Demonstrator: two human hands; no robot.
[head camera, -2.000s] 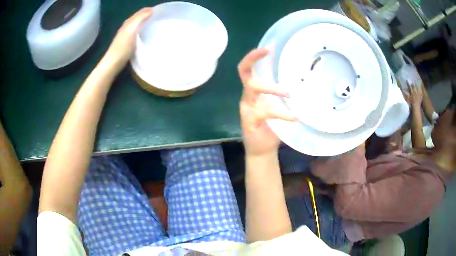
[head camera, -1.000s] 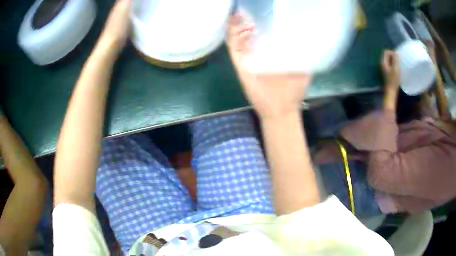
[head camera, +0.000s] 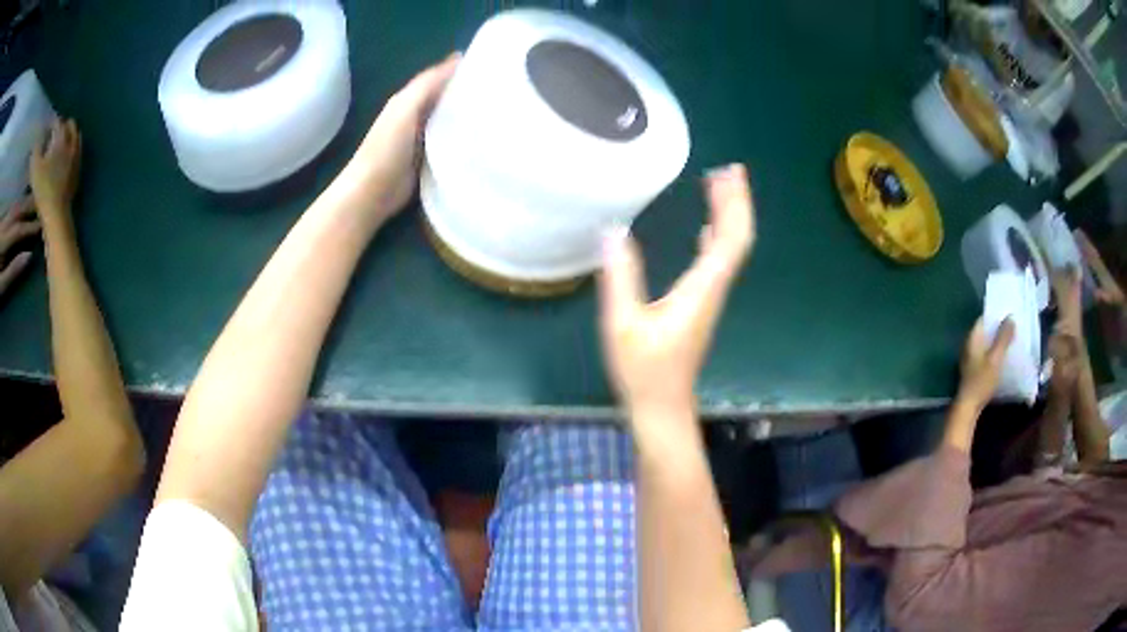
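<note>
A white top cover (head camera: 556, 124) with a dark brown oval (head camera: 587, 90) on top sits tilted over a white inner body (head camera: 494, 228). A tan base (head camera: 513, 284) shows as a band underneath. My left hand (head camera: 414, 130) holds the unit's left side, its fingers partly hidden behind it. My right hand (head camera: 677, 296) is at the unit's lower right, fingers spread and slightly blurred, holding nothing. The index finger is near the cover's lower edge; I cannot tell if it touches.
Another white unit with a brown oval (head camera: 266, 111) stands at the left on the green bench (head camera: 791, 358). A yellow-brown base (head camera: 890, 200) with a black square part lies at the right. People's hands hold white parts at both sides.
The white cover that my right hand held up, open side showing, is now turned over and rests on the inner body, brown oval up. My right hand has let go. The view has shifted.
</note>
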